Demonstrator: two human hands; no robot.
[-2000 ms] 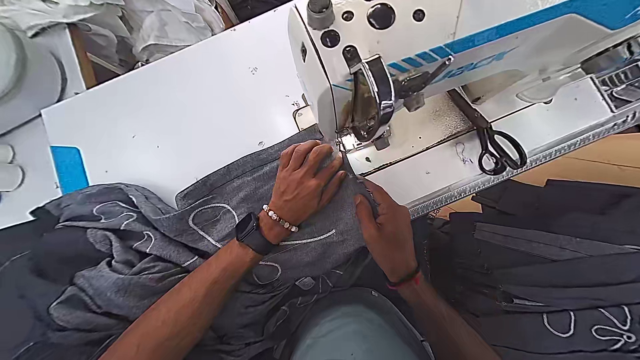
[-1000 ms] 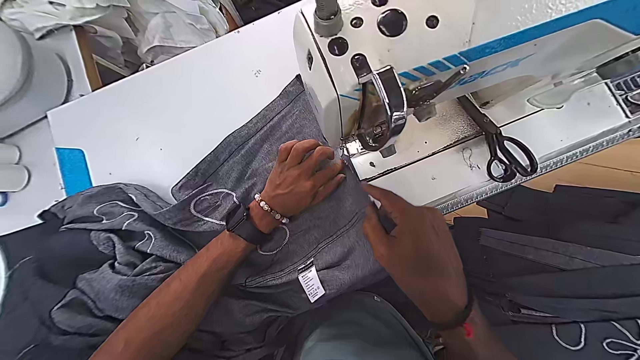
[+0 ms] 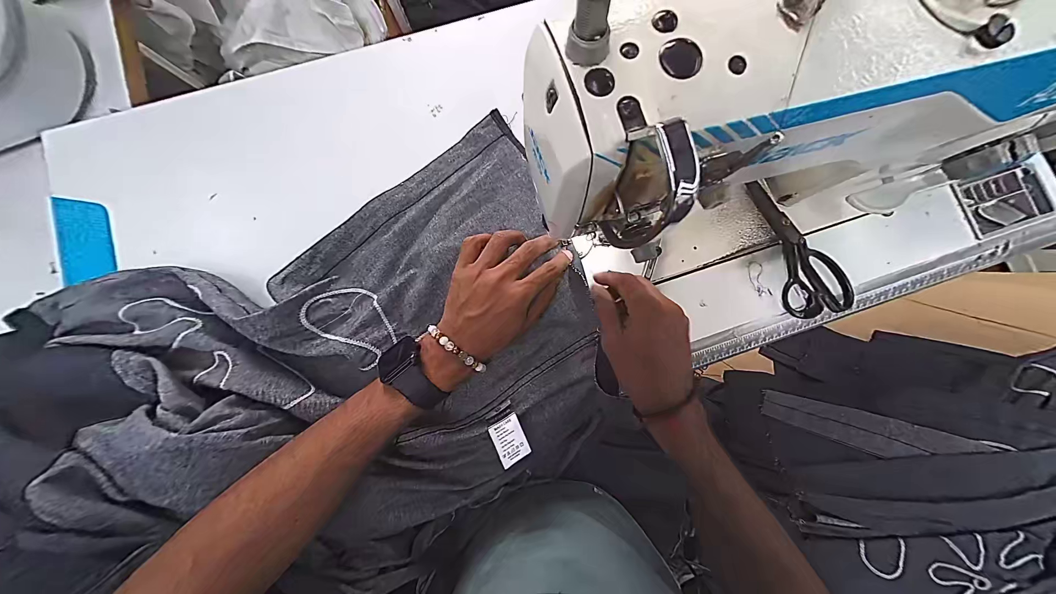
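Note:
A dark grey fabric garment [image 3: 412,223] with pale looped stitching lies across the white sewing table, one edge at the needle area of a white and blue industrial sewing machine [image 3: 569,148]. My left hand [image 3: 503,297] lies on the cloth, fingertips just left of the presser foot, fingers slightly spread. On the right, my right hand [image 3: 643,330] is at the garment's edge near the foot, thumb and fingers bent close together; whether cloth is pinched between them is hard to tell. A white care label [image 3: 509,440] shows on the cloth below my hands.
Black-handled scissors [image 3: 813,276] lie on the machine bed at the right, beside a measuring scale [image 3: 759,330] along the table edge. More dark cloth pieces [image 3: 891,445] are piled at lower right. White fabric [image 3: 289,33] sits behind the table's upper left edge.
The cloth has shifted, and more of it extends up and left of the machine head than two seconds ago. The care label, not visible then, now shows. My left hand stays flat near the needle.

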